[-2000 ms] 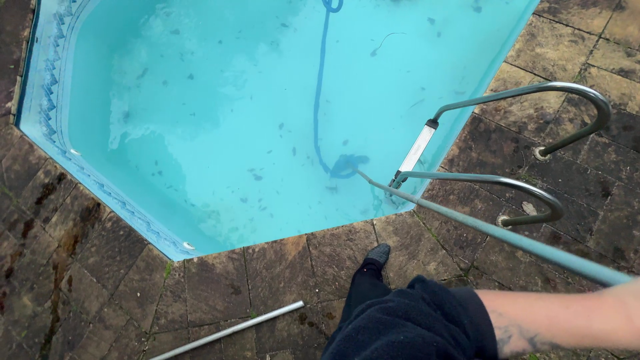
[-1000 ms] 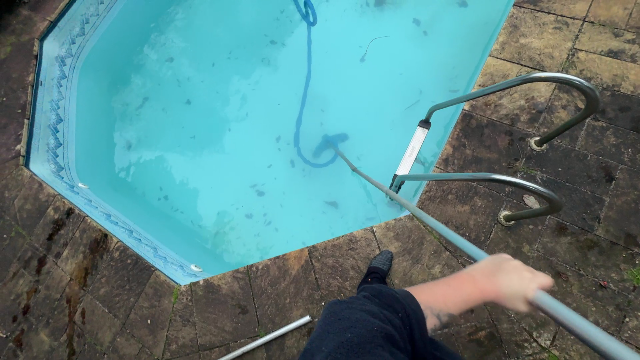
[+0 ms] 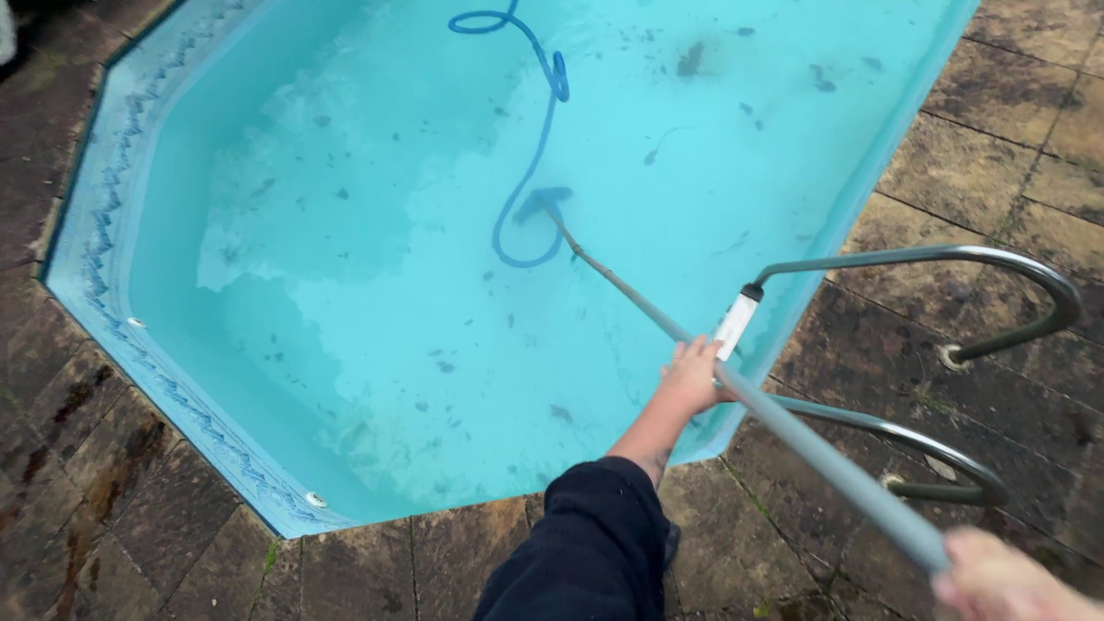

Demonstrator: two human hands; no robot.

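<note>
A long grey telescopic pole [image 3: 828, 457] slants down into the pool water. My left hand [image 3: 693, 378] is on the pole's middle, beside the ladder's white step [image 3: 735, 326], with fingers partly spread; its palm side is hidden. Lower right, my right hand [image 3: 992, 573], slightly blurred, is closed around the pole's upper part. At the pole's far end, a dark blue pool vacuum head [image 3: 545, 201] lies under water. A blue hose [image 3: 533, 164] loops around near it and runs up out of the top of the view.
Dark debris [image 3: 561, 414] dots the pool floor. Two curved metal ladder rails [image 3: 940, 253] stand at the right edge of the pool. Stone paving [image 3: 466, 552] surrounds the water. A patterned liner border [image 3: 112, 172] runs along the left wall.
My left hand has moved forward along the pole, and my right hand now shows at the lower right. The vacuum head sits farther from the ladder. The white pole on the paving has left the view.
</note>
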